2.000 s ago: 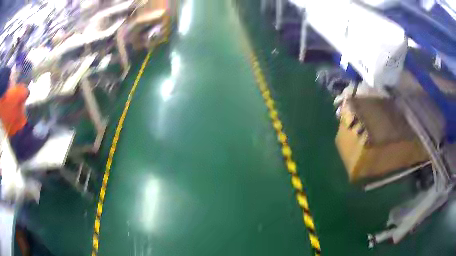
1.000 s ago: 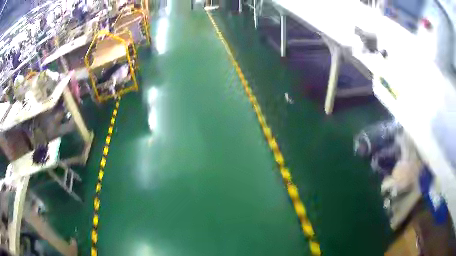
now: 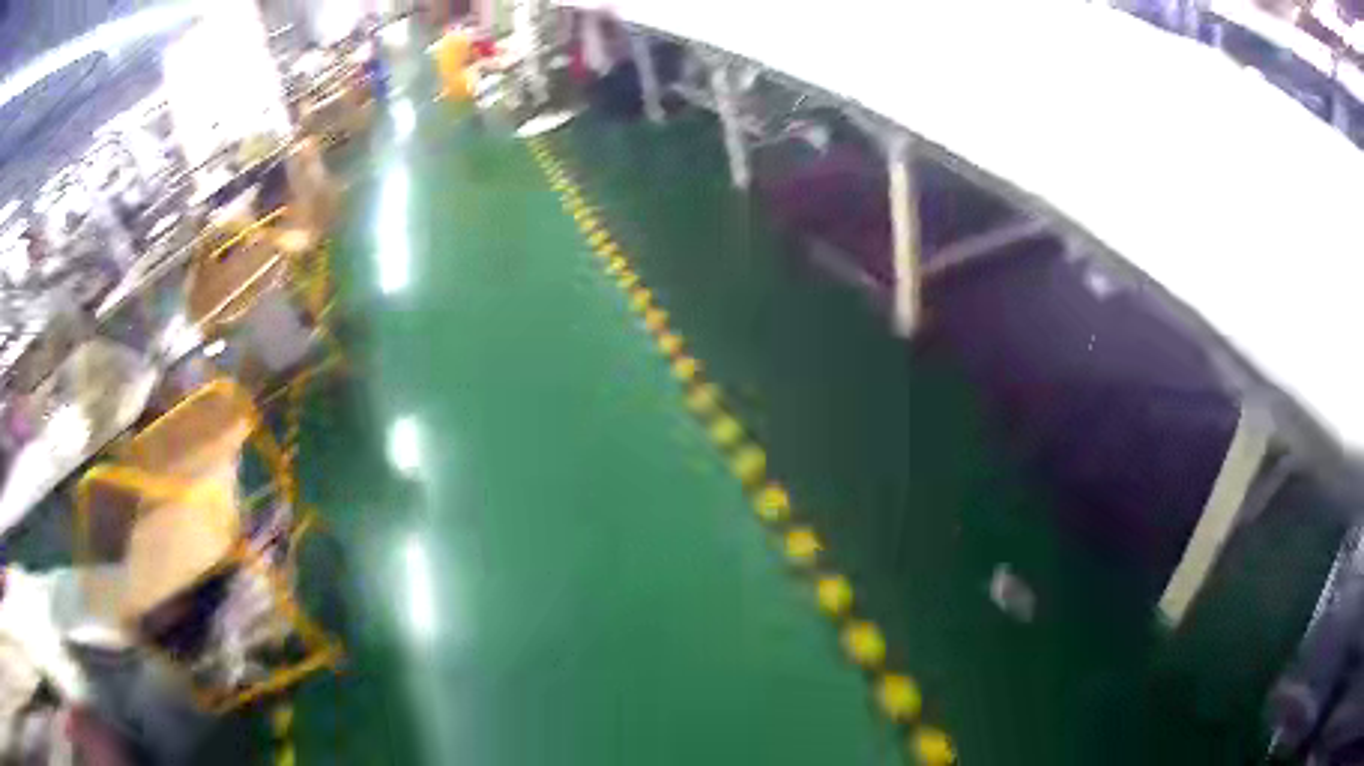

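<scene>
Neither of my hands is in the picture. Nearest in front of me is the green floor (image 3: 584, 569) with a yellow-black tape line (image 3: 685, 367) running from the far aisle to the bottom right. A long white table (image 3: 1107, 150) curves along the right side. At the left stands a yellow-framed trolley (image 3: 195, 524) with brown cardboard-like panels. The picture is blurred.
A second yellow-framed trolley (image 3: 255, 277) stands farther up on the left. Pale table legs (image 3: 905, 240) stand under the white table. A small pale scrap (image 3: 1011, 591) lies on the floor at the right. Blurred worktables line the left side.
My view has moved forward along the aisle and turned to the right. The yellow trolleys are nearer at the left, and the white table fills more of the upper right.
</scene>
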